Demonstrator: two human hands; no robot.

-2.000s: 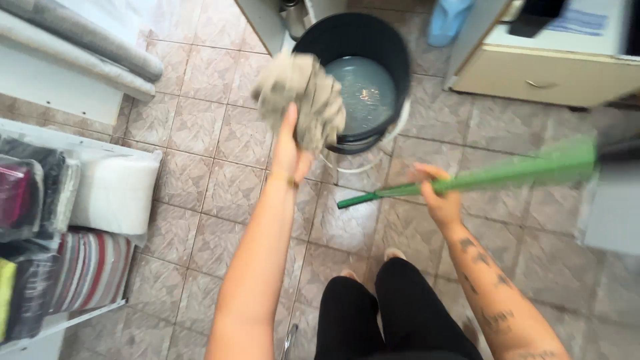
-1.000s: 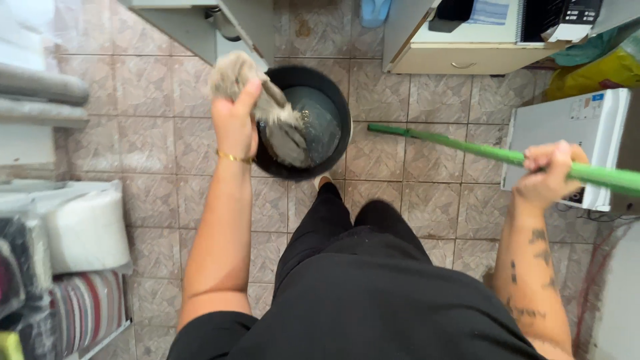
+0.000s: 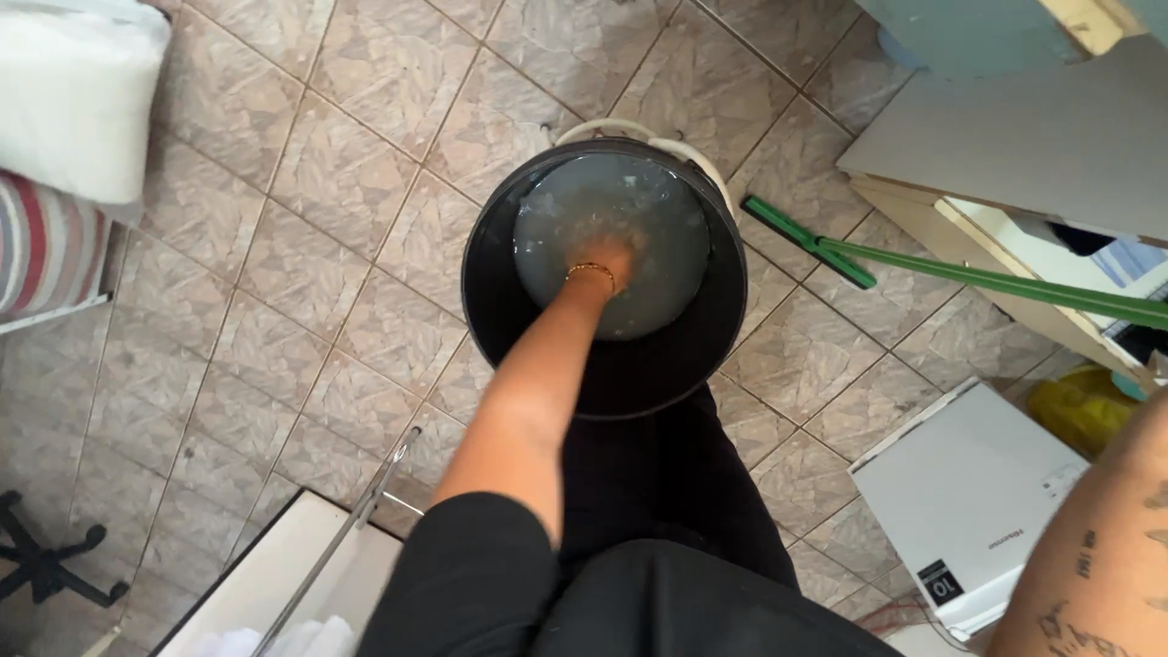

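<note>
A black bucket (image 3: 630,379) of cloudy water stands on the tiled floor in front of my legs, its pale handle resting against the far rim. My left hand (image 3: 602,260) is sunk in the water past the fingers, with a bracelet at the wrist near the surface; the fingers and anything in them are hidden. The grey-beige rag is out of sight. To the right of the bucket a green squeegee (image 3: 808,242) has its head on the tiles, its green pole running off the right edge. My right forearm shows at the lower right, but the hand is outside the view.
A white appliance (image 3: 967,502) lies at the lower right, below a desk or cabinet (image 3: 995,137). Left are a white wrapped bundle (image 3: 78,91) and striped textiles (image 3: 46,246). A metal rail (image 3: 319,557) and a black chair base (image 3: 55,561) are at the lower left.
My left hand, which held the rag above and then at the bucket, has gone down into the water. The squeegee head now rests on the floor. My right hand has left the view.
</note>
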